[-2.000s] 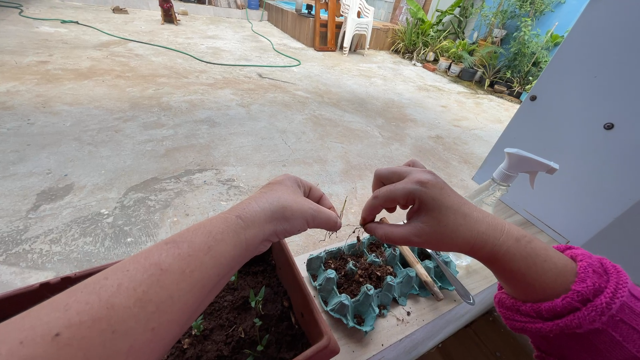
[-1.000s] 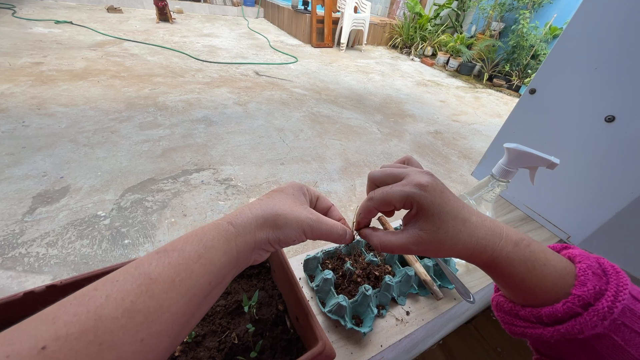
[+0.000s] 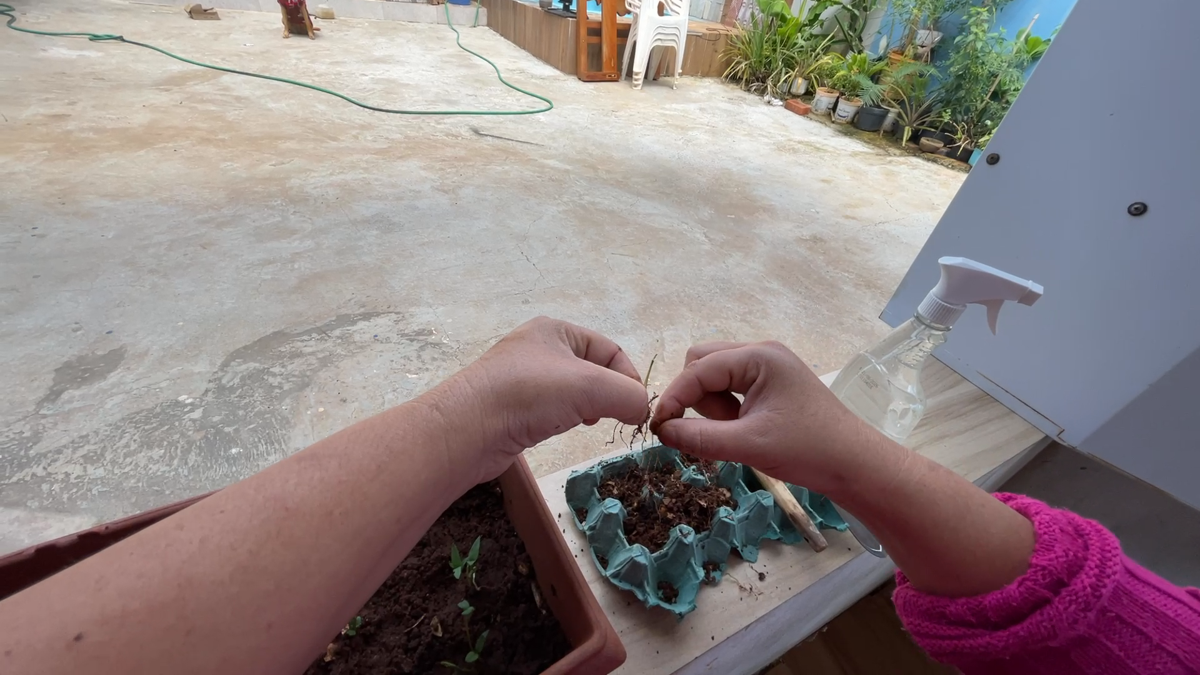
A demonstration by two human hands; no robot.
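My left hand (image 3: 553, 389) pinches a thin stem with fine dangling roots (image 3: 641, 422) between thumb and forefinger. Close beside it, my right hand (image 3: 750, 403) has thumb and forefinger pinched at the edge of those roots. Below both hands sits a teal egg carton (image 3: 682, 562) with dark, crumbly soil (image 3: 661, 502) in its cups. A wooden stick (image 3: 792, 511) lies across the carton, and a metal utensil (image 3: 862, 536) is partly hidden under my right forearm. Under my left forearm is a brown planter (image 3: 562, 572) of dark soil with small green seedlings (image 3: 466, 562).
A clear spray bottle (image 3: 886, 375) with a white trigger head stands behind my right wrist on the wooden board (image 3: 975, 422). A grey panel (image 3: 1078, 234) leans at the right. Farther off are a green hose (image 3: 375, 105), stacked white chairs (image 3: 656, 37) and potted plants (image 3: 862, 89).
My hands came together between the two earlier frames and are now slightly apart again, with the roots showing between the fingertips. The carton and the stick have stayed in place.
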